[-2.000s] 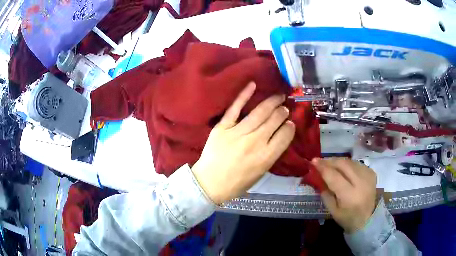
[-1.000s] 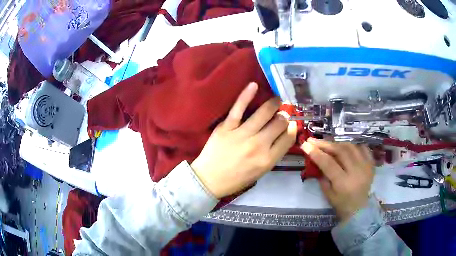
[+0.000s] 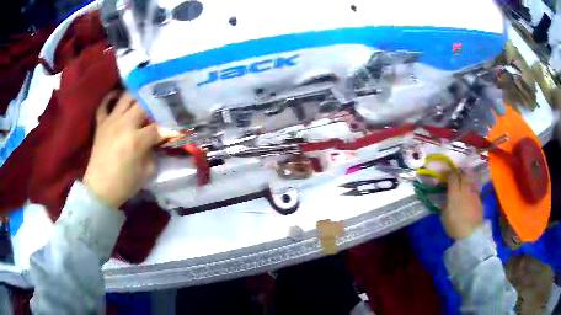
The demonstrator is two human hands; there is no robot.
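Observation:
The dark red garment piece [image 3: 61, 123] lies at the left, bunched beside the needle area. My left hand [image 3: 122, 151] is closed on it just left of the needle, with fingers curled. A narrow red strip [image 3: 202, 165] hangs down by the presser foot. My right hand [image 3: 462, 203] is at the right end of the table, its fingers on the yellow and green handles of the scissors [image 3: 438, 165]. The scissors' blades are hard to make out. The white sewing machine [image 3: 246, 74] with a blue band stands above the work.
Black thread snips [image 3: 370, 186] lie right of the needle. Red binding tape [image 3: 369, 136] runs from an orange disc [image 3: 523, 178] at the right through metal guides towards the foot. A measuring tape [image 3: 246, 261] follows the front edge, with a tan patch [image 3: 330, 235] on it.
The view has swung to the right. My right hand has left the garment by the needle and moved right to the scissors. My left hand stays with the garment near the needle.

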